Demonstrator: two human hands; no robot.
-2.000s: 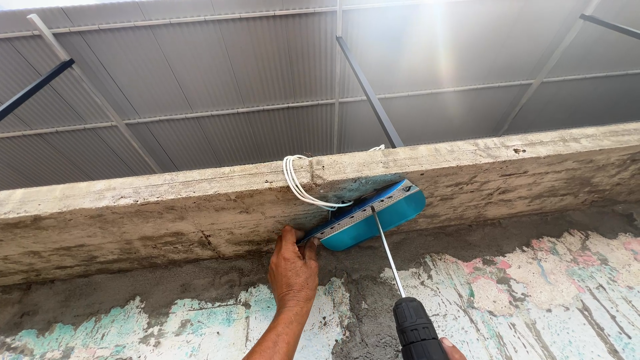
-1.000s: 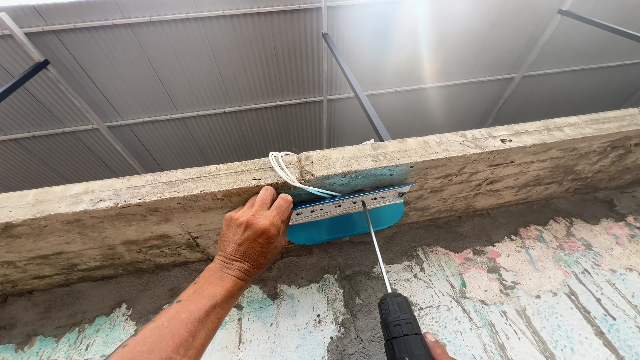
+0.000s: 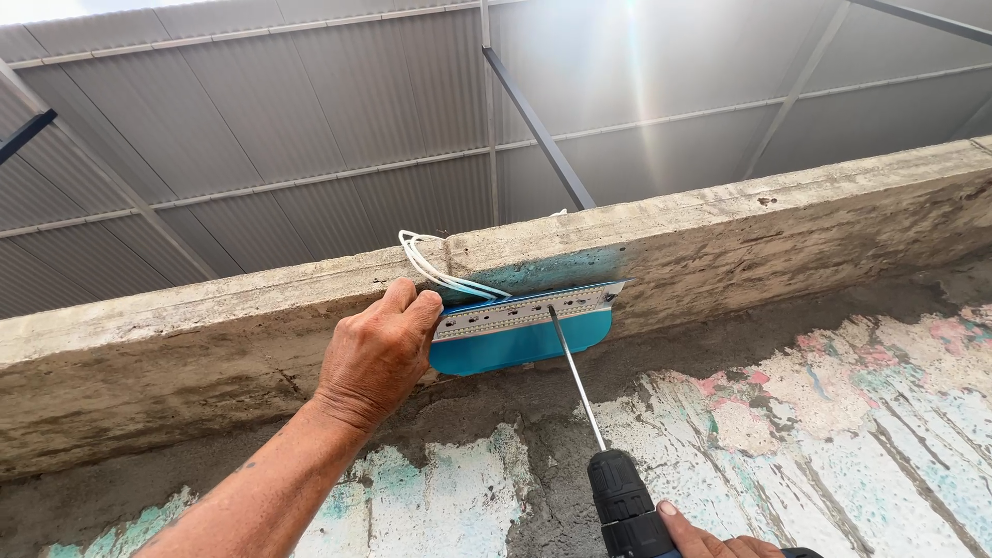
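My left hand (image 3: 380,353) grips the left end of a blue metal fixture (image 3: 527,343), which bears a white strip with rows of small LEDs and several slots. The fixture lies against the side face of a concrete beam (image 3: 744,248). Looped white cables (image 3: 434,271) come over the beam's top edge and run down behind the fixture. At the bottom, my right hand (image 3: 713,539) is partly in view at a power drill (image 3: 624,496); its grip is mostly out of frame. The drill's long steel bit (image 3: 577,380) reaches up to the strip, right of its middle.
Below the beam is a wall (image 3: 775,449) with rough grey mortar and peeling white, turquoise and pink paint. Above, a dark metal strut (image 3: 539,128) slopes down behind the beam, under a corrugated metal roof (image 3: 232,116). Bright glare falls at the upper right.
My left hand has gone from below the fixture's left end to over it. The fixture, earlier tilted away from the beam's face, now lies more level along it. The bit stays at the strip.
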